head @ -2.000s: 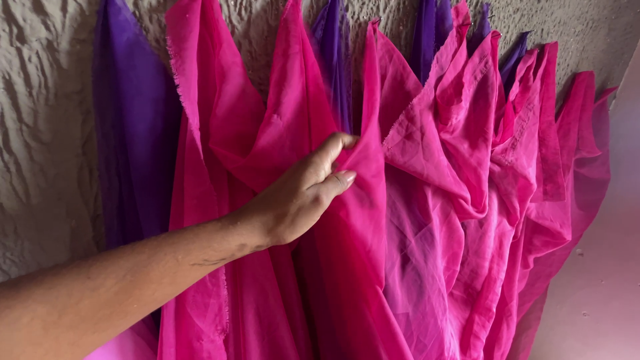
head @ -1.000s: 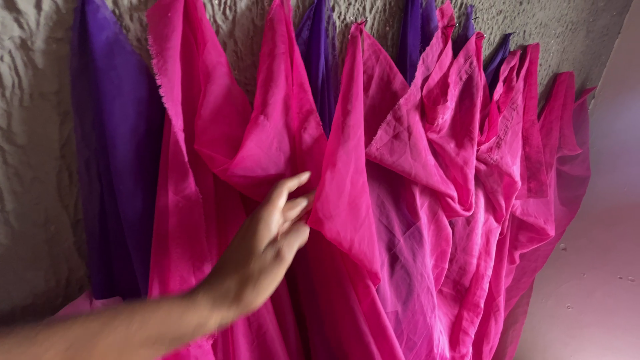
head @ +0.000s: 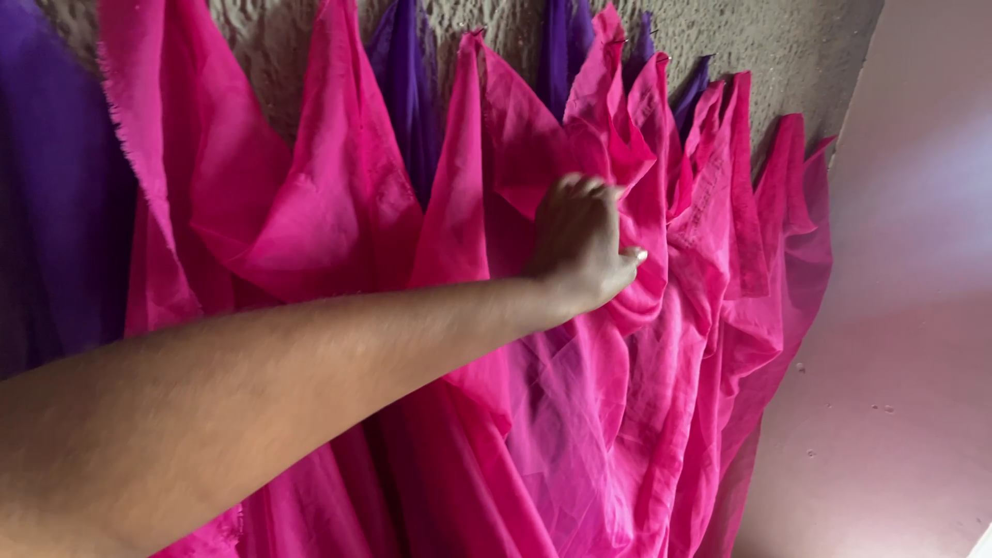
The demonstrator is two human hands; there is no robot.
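Bright pink cloth [head: 333, 209] hangs in folds from several raised points along the wall. Purple cloth [head: 62, 201] hangs at the far left, and more purple cloth [head: 404, 85] shows between the pink peaks. My left hand [head: 585, 240] reaches in from the lower left and is in front of the pink folds right of the middle. Its fingers are bent and blurred, with the thumb pointing right; whether they touch or grip the cloth cannot be told. My right hand is out of view.
Behind the cloth is a rough, textured grey wall [head: 783, 46]. A smooth pinkish wall [head: 891, 325] with small marks meets it at a corner on the right. Small pins or nails appear at some of the cloth's upper points.
My left hand has moved right along the hanging cloth, from the folds near the middle to those farther right. Its fingers are more bent than before.
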